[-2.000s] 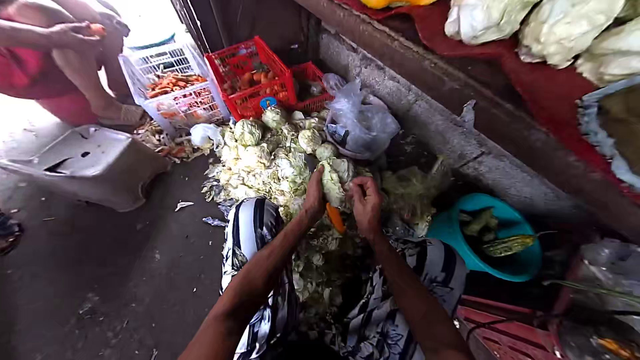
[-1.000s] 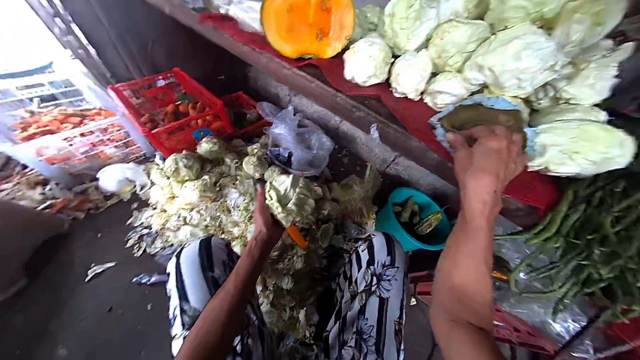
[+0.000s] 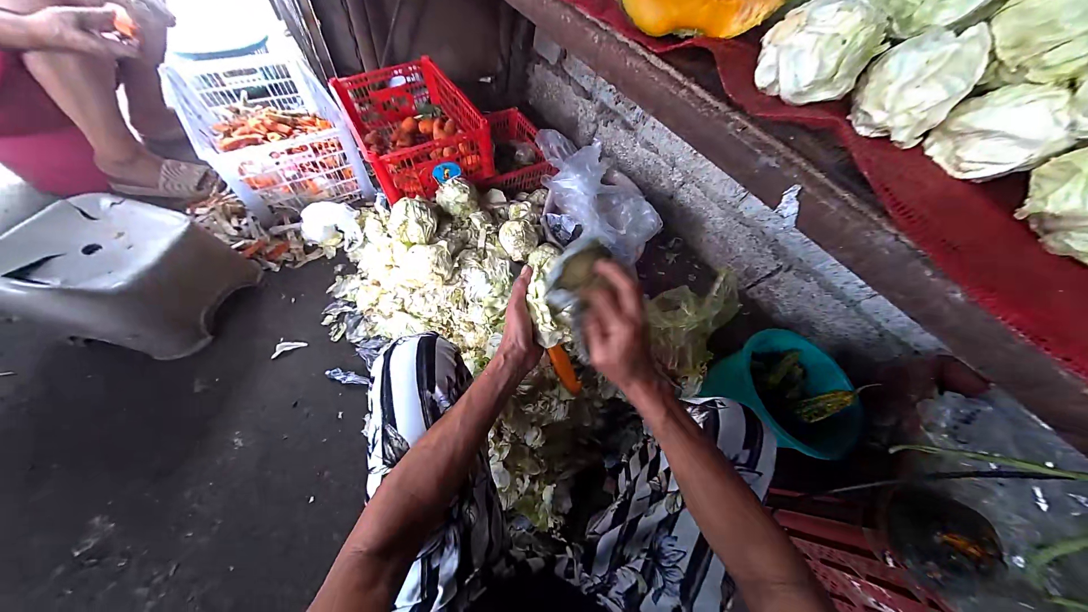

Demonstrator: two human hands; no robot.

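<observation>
My left hand (image 3: pixel 520 327) holds a pale green cabbage head (image 3: pixel 544 297) between my knees; an orange-handled tool (image 3: pixel 563 369) juts out just below it, its blade hidden. Blurred by motion, my right hand (image 3: pixel 619 327) grips a bluish-rimmed, brownish object (image 3: pixel 576 270) against the cabbage's right side; whether it is a pouch or a small container I cannot tell. A heap of cabbages and loose leaves (image 3: pixel 442 272) lies on the ground just beyond my hands.
Behind the heap stand a red crate (image 3: pixel 416 161) and a white crate of carrots (image 3: pixel 297 161). Left is a grey plastic stool (image 3: pixel 127 263), near a seated person. At right are a teal bucket (image 3: pixel 739 378), clear plastic bags (image 3: pixel 608 208) and a red-covered shelf (image 3: pixel 926 204) bearing cabbages (image 3: pixel 918 85).
My right hand has come down from the shelf to the cabbage, bringing the bluish-rimmed object that lay among the shelf's cabbages. My left hand still holds the cabbage. The view has swung left.
</observation>
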